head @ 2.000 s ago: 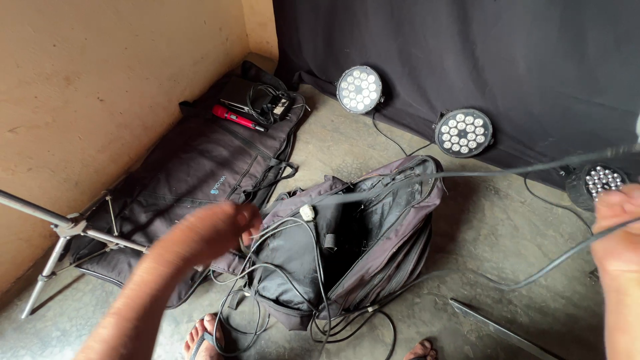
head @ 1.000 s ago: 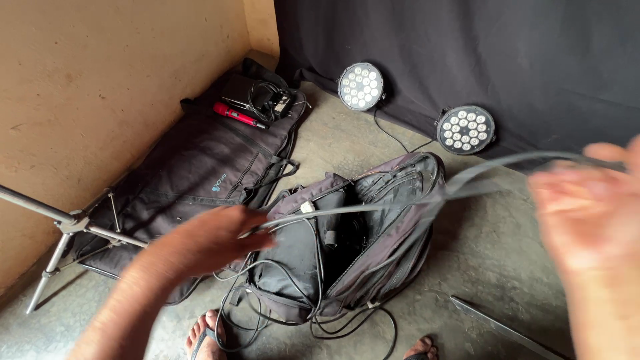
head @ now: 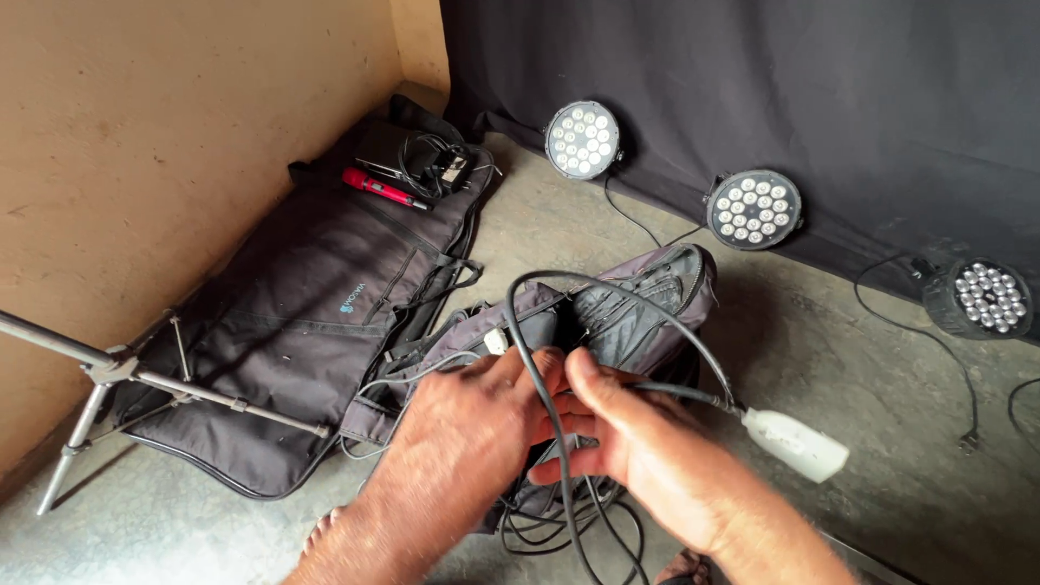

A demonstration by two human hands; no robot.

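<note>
My left hand (head: 479, 422) and my right hand (head: 642, 439) meet over an unzipped dark backpack (head: 650, 284). The left hand's fingers are bent and partly hidden behind the right hand. A dark grey cable (head: 561, 422) loops up over both hands and passes by my right thumb and fingers, which look closed around part of it. Off its right end hangs a whitish plastic connector or socket (head: 796, 444). A small white plug (head: 496, 341) rests on the backpack. More cable lies in coils (head: 536, 540) on the floor below my hands.
Three round LED stage lights (head: 582, 140), (head: 754, 209), (head: 990, 298) stand along a black cloth backdrop (head: 731, 73). On the left, a long black bag (head: 284, 276) carries a red microphone (head: 386, 188) and a black device with coiled cable (head: 435, 162). A metal tripod stand (head: 114, 370) is beside it.
My hands were apart, with the cable stretched between them; now they are together over the backpack. The whitish connector now shows at the right.
</note>
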